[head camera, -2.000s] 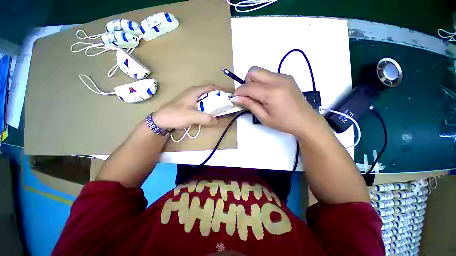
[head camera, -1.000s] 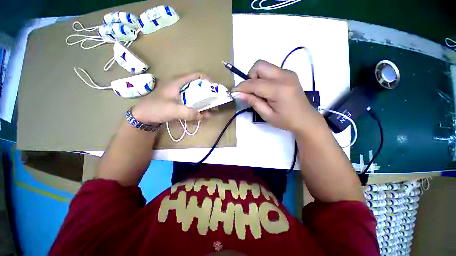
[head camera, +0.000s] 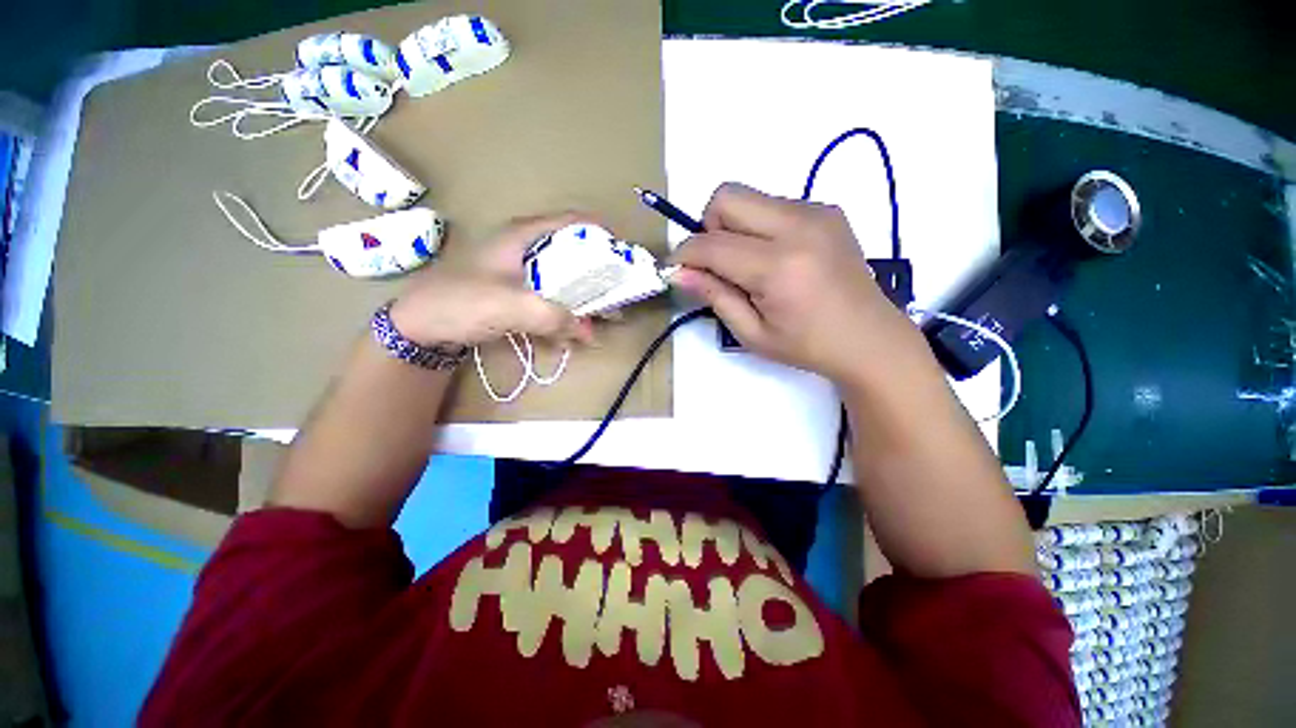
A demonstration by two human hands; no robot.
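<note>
My left hand (head camera: 490, 292) holds a white unit with blue marks (head camera: 590, 270) over the brown cardboard sheet (head camera: 157, 334). Its thin white cord loop hangs below my fingers. My right hand (head camera: 782, 270) is at the unit's right end, its fingertips on a small light tip that meets the unit. A slim black pen-like lead (head camera: 668, 209) sticks out between my right fingers, pointing up and left. A black cable (head camera: 625, 391) curves below the hand. Whether the tip is inside the unit cannot be told.
Several white units (head camera: 381, 242) lie at the upper left of the cardboard. A white sheet (head camera: 917, 107) lies under the black strip (head camera: 888, 277). A black adapter (head camera: 981, 313) and a black cylinder with a silver end (head camera: 1104, 212) are right. A carton (head camera: 1237, 612) with rows of units stands lower right.
My left hand and the unit have moved left and a little up since two seconds ago. The unit is tilted differently. My right hand stays at its right end with the pen-like lead.
</note>
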